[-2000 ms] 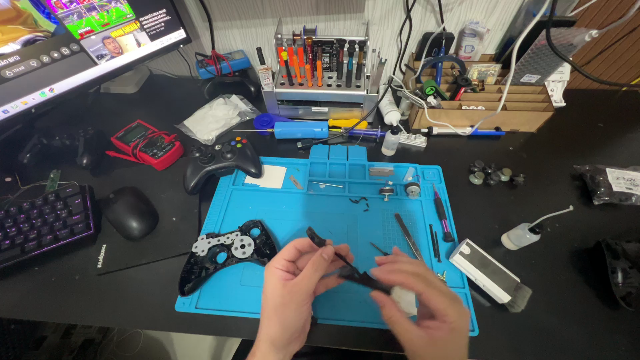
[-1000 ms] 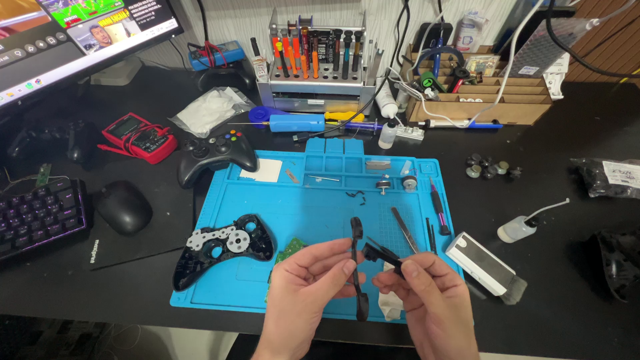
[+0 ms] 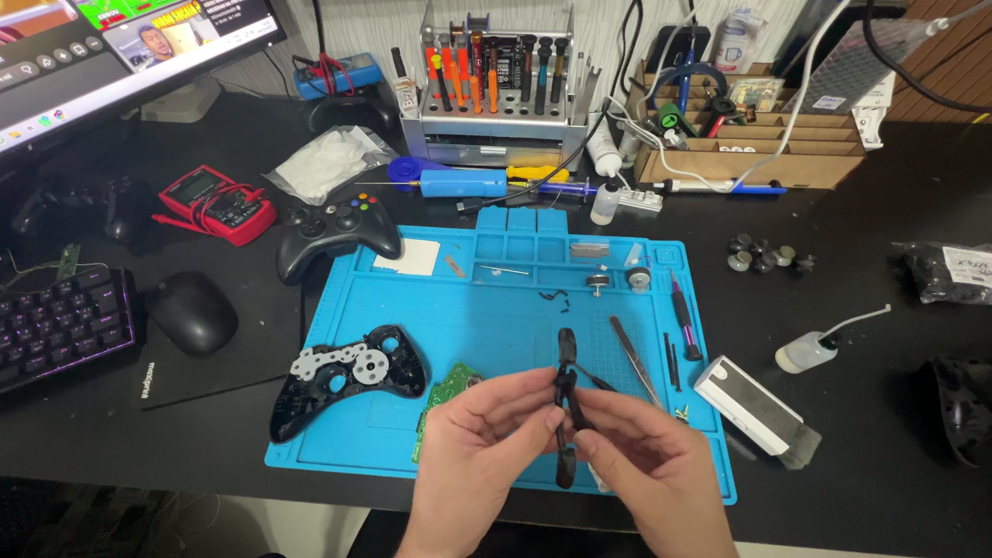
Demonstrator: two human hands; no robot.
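My left hand (image 3: 496, 442) grips a long black plastic controller part (image 3: 566, 353), held lengthwise away from me over the blue silicone repair mat (image 3: 496, 310). My right hand (image 3: 643, 457) pinches a smaller black plastic piece (image 3: 575, 403) against its middle. Beneath my left hand lies a green circuit board (image 3: 449, 387), partly covered. Left of it rests a black game controller shell (image 3: 349, 387) with grey rubber button pads (image 3: 372, 366). Beyond my right hand are metal tweezers (image 3: 632, 353), a precision screwdriver (image 3: 682, 314) and two small rumble motors (image 3: 638, 279).
An assembled controller (image 3: 333, 229) overlaps the mat's upper left corner. A red multimeter (image 3: 217, 205), mouse (image 3: 192, 312) and keyboard (image 3: 66, 333) lie left. On the right are a white-handled brush (image 3: 748, 407), a dropper bottle (image 3: 806, 353) and loose thumbsticks (image 3: 763, 254). A screwdriver rack (image 3: 496, 116) stands behind.
The long black part has turned from slanting across the view to pointing away from me. The smaller piece, apart from it one second ago, now meets its middle.
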